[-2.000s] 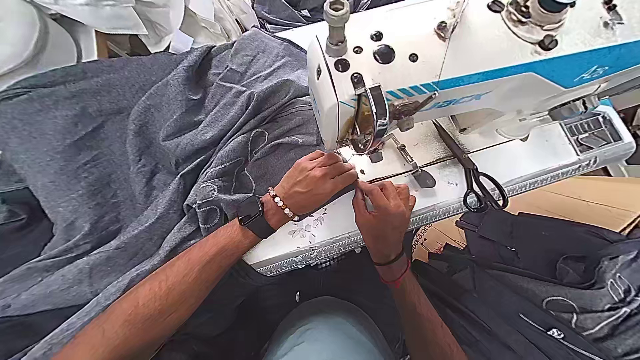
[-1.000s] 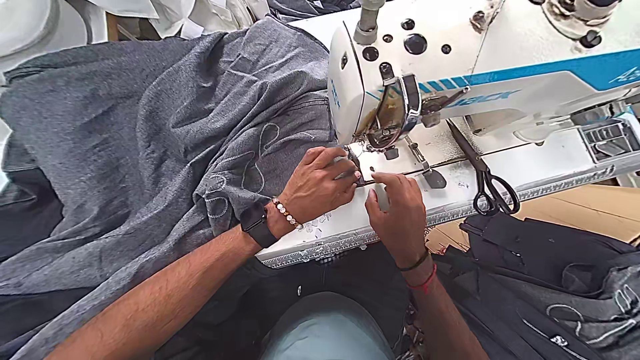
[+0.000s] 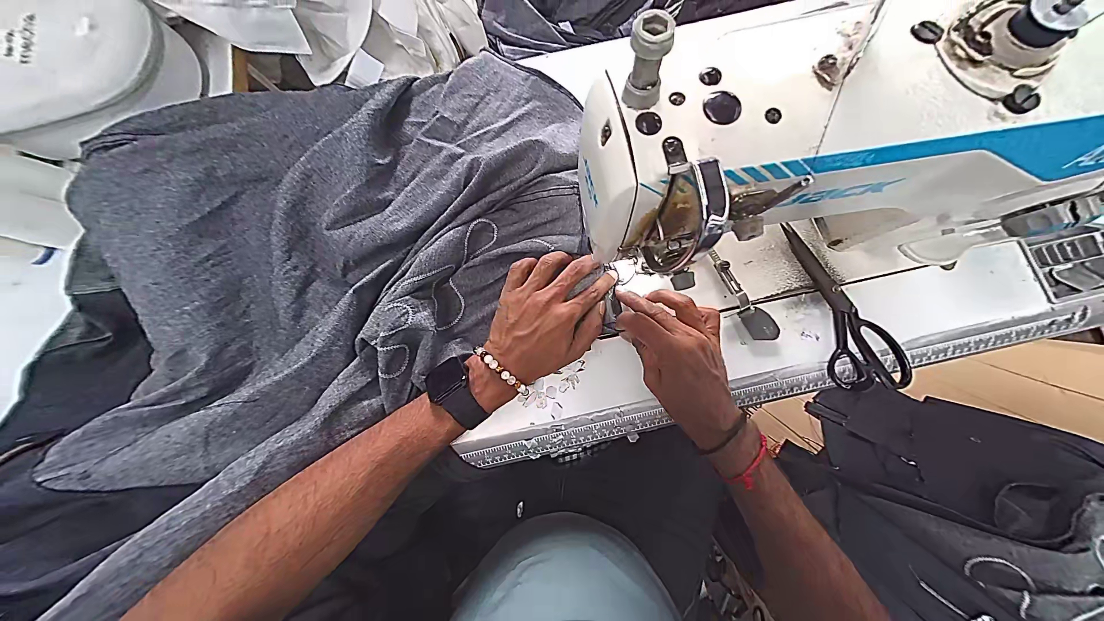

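Observation:
A grey garment [image 3: 345, 224] with pale looped stitching spreads left of a white and blue Jack sewing machine [image 3: 733, 112], its edge reaching the needle area. My left hand [image 3: 548, 323], with a watch and a beaded bracelet at the wrist, presses flat on that edge, fingertips beside the presser foot. My right hand [image 3: 677, 358] has its thumb and forefinger at a narrow dark part of the fabric just in front of the needle area; whether they pinch it is hard to tell. The needle itself is hidden behind the metal guard.
Black-handled scissors [image 3: 849, 332] lie on the machine bed, right of my right hand. A ruler strip [image 3: 595, 431] runs along the table's front edge. Dark garments [image 3: 957, 466] are heaped at lower right over brown cardboard [image 3: 1018, 379]. White pieces [image 3: 285, 26] are piled at upper left.
Both hands stay close to the needle area. My right fingers, spread more a second ago, are now drawn together at the fabric edge. The view has shifted slightly.

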